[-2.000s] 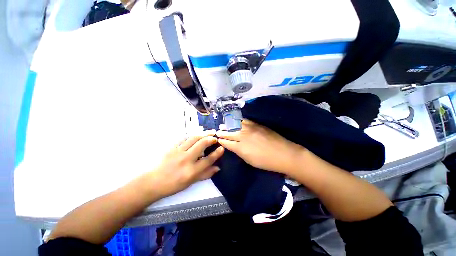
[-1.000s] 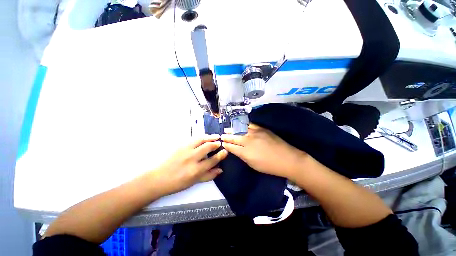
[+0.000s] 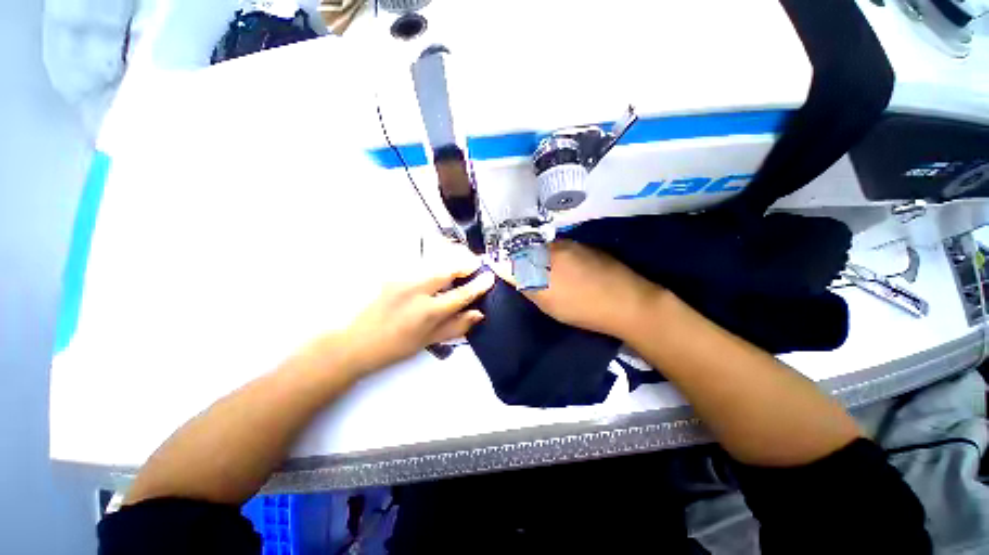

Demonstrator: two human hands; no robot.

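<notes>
A navy fabric piece (image 3: 548,347) lies on the white table below the presser foot (image 3: 501,247), and its bulk spreads right under the machine arm. My left hand (image 3: 418,309) has its fingertips on the cloth's left edge, just in front of the needle area. My right hand (image 3: 580,284) lies on the cloth right of the foot, its fingertips partly hidden behind the grey attachment (image 3: 530,267). A small white strip (image 3: 621,375) shows at the cloth's lower edge by my right forearm.
The white sewing machine (image 3: 694,157) stands across the back, with a black cloth strip (image 3: 851,87) over its arm. A slim silver tool (image 3: 891,293) lies at the right. The ruler-marked table edge (image 3: 564,447) runs in front. A blue crate (image 3: 278,525) and grey cloth (image 3: 954,477) are below.
The navy cloth has moved up toward and under the foot, its lower edge drawn back from the table edge. Both hands have moved slightly up with it. Less of the white strip shows.
</notes>
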